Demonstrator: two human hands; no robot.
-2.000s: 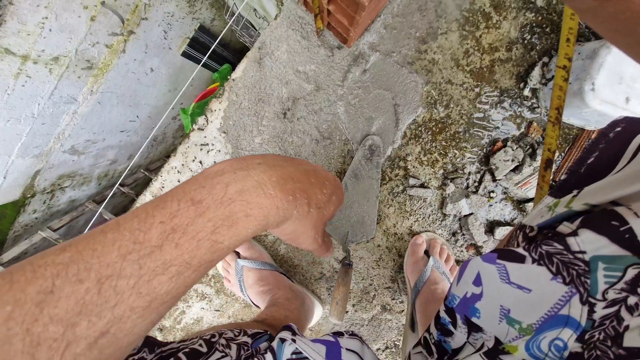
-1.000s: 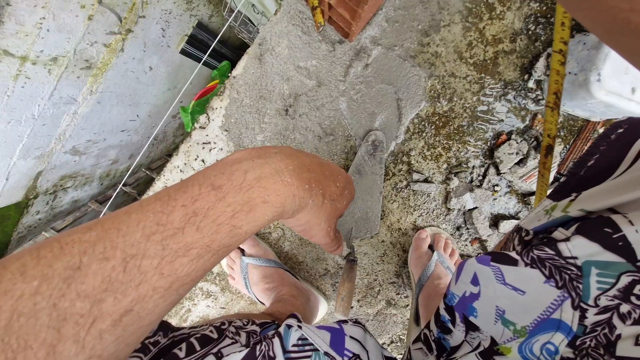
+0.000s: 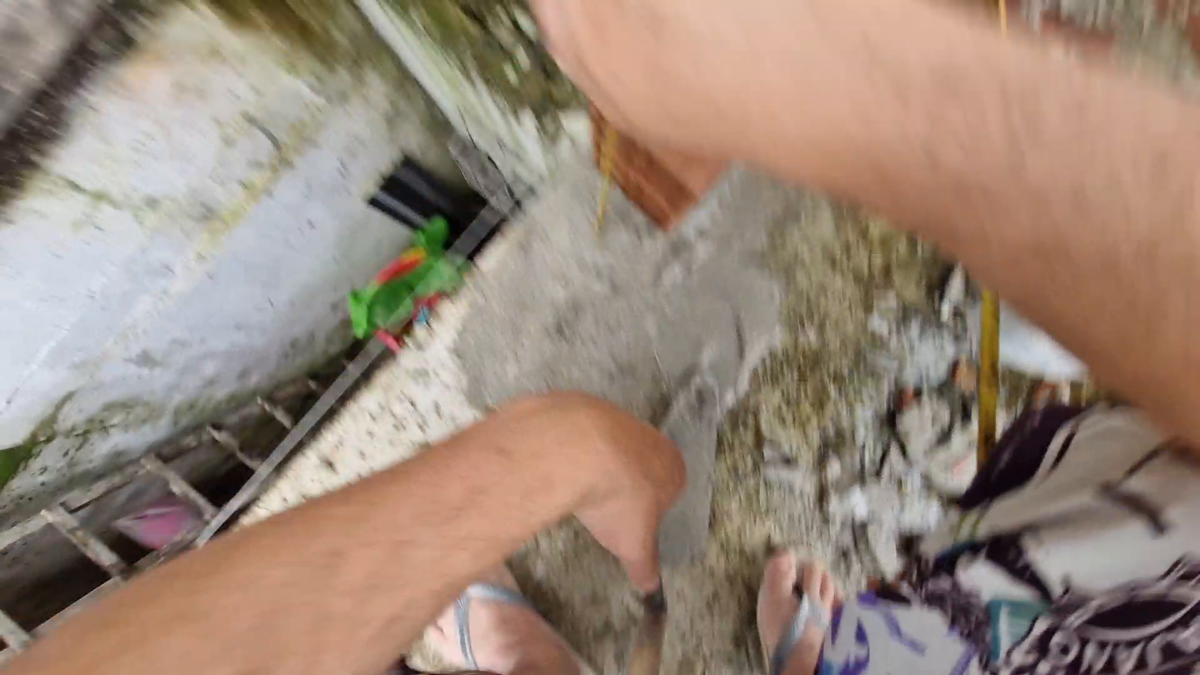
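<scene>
My left hand (image 3: 637, 478) is bent down beside a pointed trowel (image 3: 689, 497). Its thumb reaches the trowel's neck, while the other fingers are hidden, so the grip cannot be told. The blade, coated in grey mortar, points up toward a patch of wet mortar (image 3: 600, 309); a wooden handle (image 3: 647, 642) lies below. From the right, my right arm crosses the top of the view, and my right hand (image 3: 619, 56), blurred and partly cut off, is over a red hollow clay brick (image 3: 647, 183). Its fingers cannot be made out. A narrow yellow strip (image 3: 607, 173) lies against the brick.
A yellow measuring tape (image 3: 989, 375) hangs at the right, near broken rubble (image 3: 891, 450) and a white object (image 3: 1041, 347). To the left, a metal-framed edge (image 3: 300, 431) borders a drop beside a stained wall (image 3: 141, 253). A green plastic wrapper (image 3: 403, 291) lies by that edge.
My right arm has swung in from the upper right corner and across to the brick. My left hand remains beside the trowel. The view has shifted and blurred.
</scene>
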